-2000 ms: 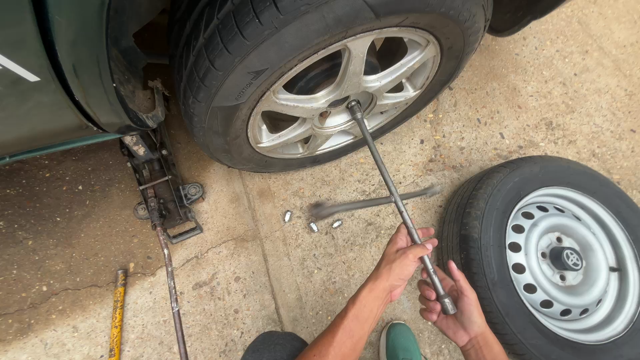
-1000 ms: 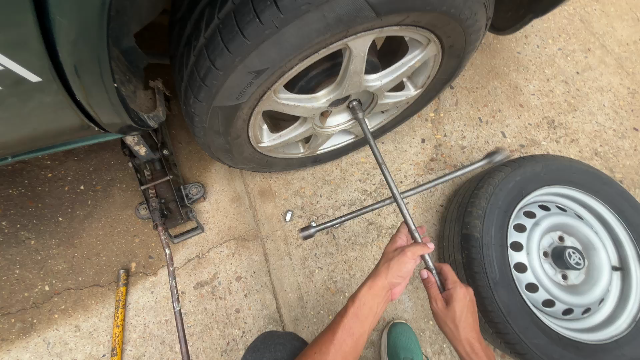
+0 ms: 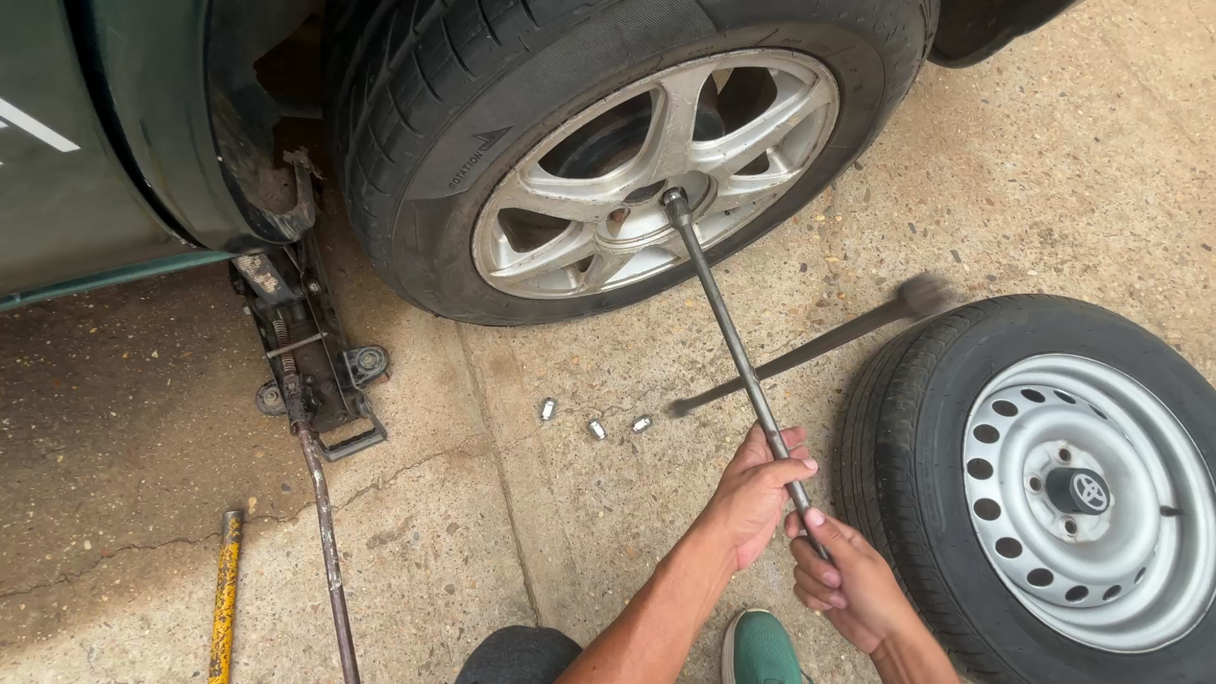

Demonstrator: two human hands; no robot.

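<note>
A four-way lug wrench [image 3: 727,318] has one socket end at the hub area of the alloy wheel [image 3: 679,114] mounted on the car. Its cross bar is blurred. My left hand [image 3: 760,494] is round the near arm of the wrench, thumb on top. Closer to the near end, which it hides, my right hand [image 3: 836,575] grips the same arm. Three loose lug nuts [image 3: 596,429] lie on the concrete to the left of the wrench.
A spare tyre on a silver steel rim [image 3: 1007,389] lies at the right. Under the dark green car's sill stands a floor jack [image 3: 313,351], its long handle [image 3: 328,551] reaching towards me. A yellow bar [image 3: 225,598] lies farther left. My green shoe [image 3: 763,651] is below my hands.
The cross bar of the wrench has turned through different angles between frames. My right hand, loosely open under the near end two seconds ago, has closed round the shaft.
</note>
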